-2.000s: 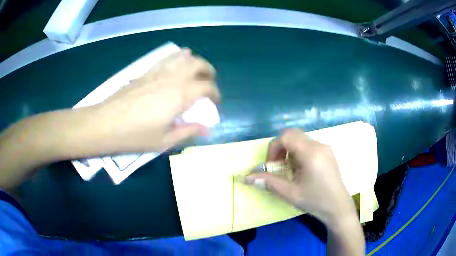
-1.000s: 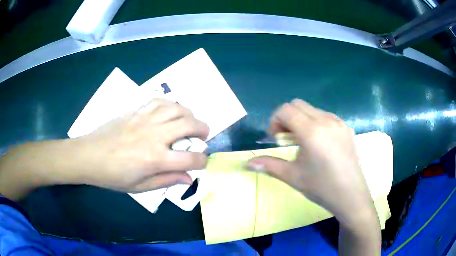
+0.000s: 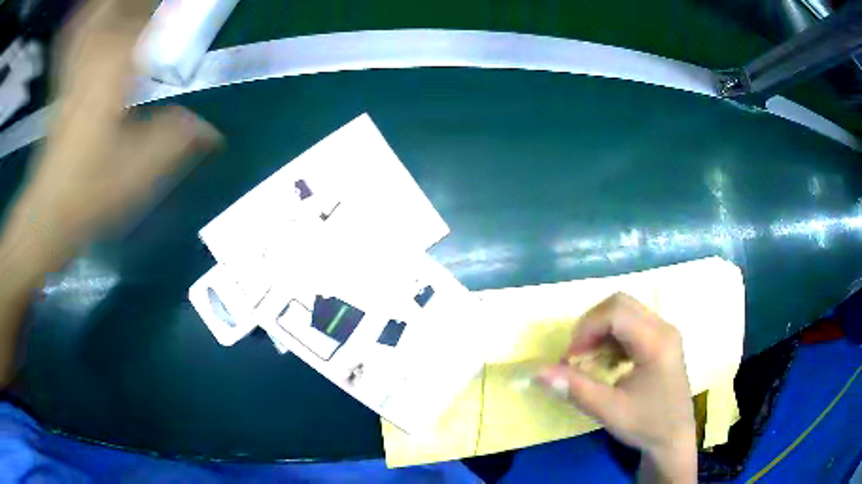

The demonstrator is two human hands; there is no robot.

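Two flat white hang-tab boxes lie overlapping on the dark-green worktop. The upper box [image 3: 364,165] is partly covered by the lower box [image 3: 430,354], which has dark printed shapes and rests its right end on the sticker sheets [image 3: 699,284]. My left hand [image 3: 118,142] is blurred at the upper left, away from the boxes, fingers apart, near the rail. My right hand [image 3: 614,378] is over the yellow sheets, fingers curled around a small crumpled yellowish piece [image 3: 600,367]. Something pale and blurred shows at its fingertips; I cannot tell what.
A silver side rail [image 3: 435,49] runs along the far side of the worktop. A white bar [image 3: 189,33] stands against it at upper left, and a grey bracket [image 3: 803,57] at upper right. A white printed item [image 3: 17,80] lies beyond the rail at far left.
My left hand has let go of the boxes and moved to the upper left. The lower box now lies uncovered over the sheets' edge. My right hand has moved down and slightly right.
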